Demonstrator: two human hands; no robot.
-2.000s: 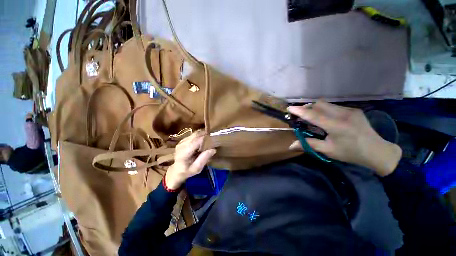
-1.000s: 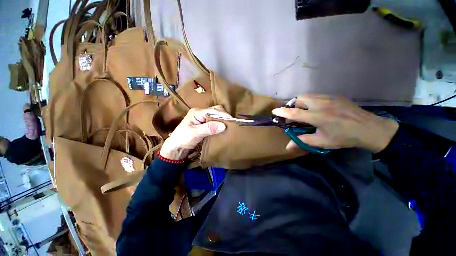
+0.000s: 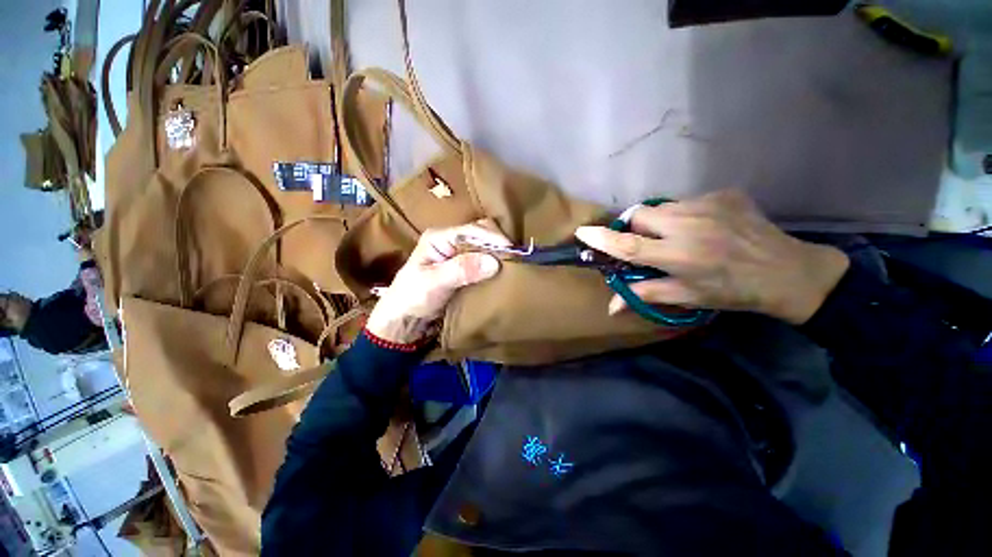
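Note:
A tan-brown handbag [image 3: 544,316] lies across the lap and the table's front edge, its thin handles standing up at the back left. My left hand [image 3: 441,277] pinches the bag's pale edge between thumb and fingers. My right hand [image 3: 707,256] holds teal-handled scissors [image 3: 664,318], with fingers in the loops. The dark blades point left and their tips are at my left fingertips, by a thin white strip or thread. Whether the blades are closed on it cannot be told.
Brown bags [image 3: 207,403] are piled at the left, with a black label strip [image 3: 323,183] on them. A yellow-handled tool [image 3: 903,29] and a dark object [image 3: 751,9] lie on the greyish mat [image 3: 805,131]. A person [image 3: 65,316] is at the far left.
The scissors have gone from lying over the bag at the right to my left fingertips. My left hand has moved slightly up and right, and the long pale edge line no longer shows stretched out.

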